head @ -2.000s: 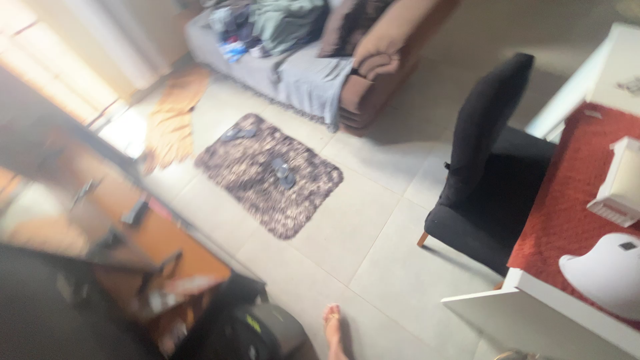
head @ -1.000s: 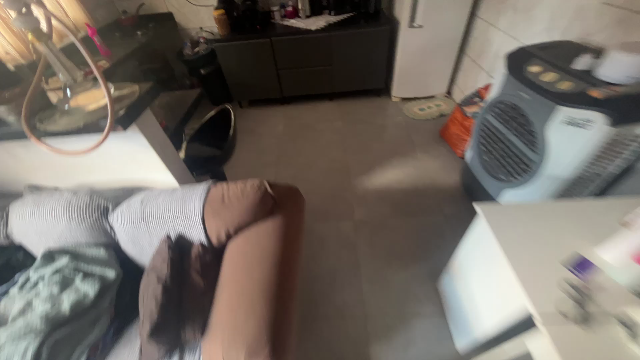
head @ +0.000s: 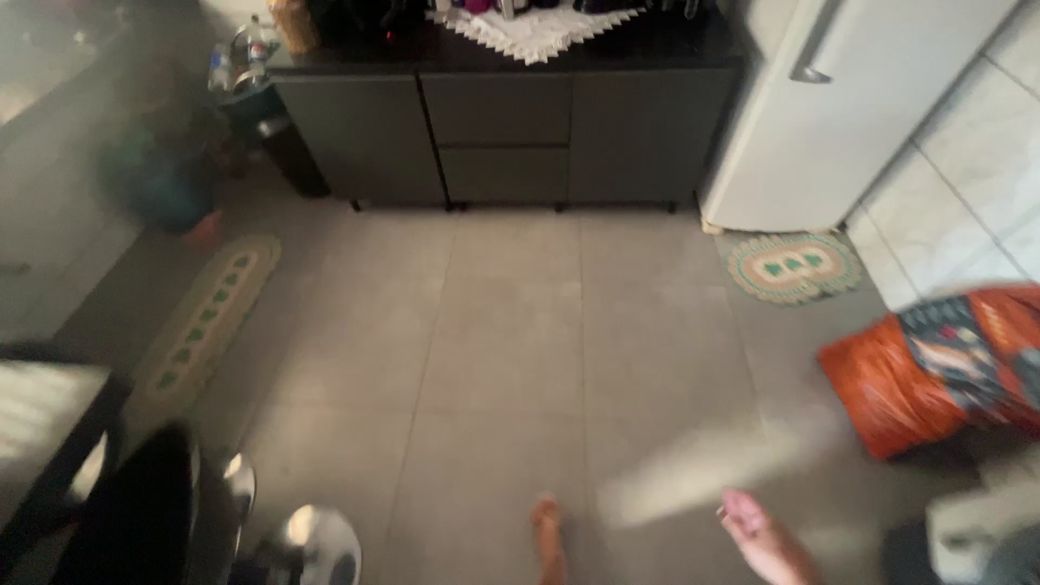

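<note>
My right hand (head: 756,524) hangs low at the bottom right, over the grey tiled floor. It is blurred; its fingers look loosely curled, and nothing can be made out in them. A large orange plastic bag (head: 918,374) with printed panels lies to its right, apart from it. My bare foot (head: 547,516) shows at the bottom centre, left of that hand. My left hand is out of view.
Ahead stands a dark grey cabinet (head: 504,138) under a lace cloth (head: 532,32), beside a white refrigerator (head: 845,122). An oval rug (head: 795,264) and a long runner (head: 207,321) lie on the floor. Round-based stools (head: 321,544) stand lower left; a blurred person (head: 166,162) is upper left.
The view has moved from the living area, past the sofa and air cooler, into the kitchen. My right hand has come into view at the bottom right.
</note>
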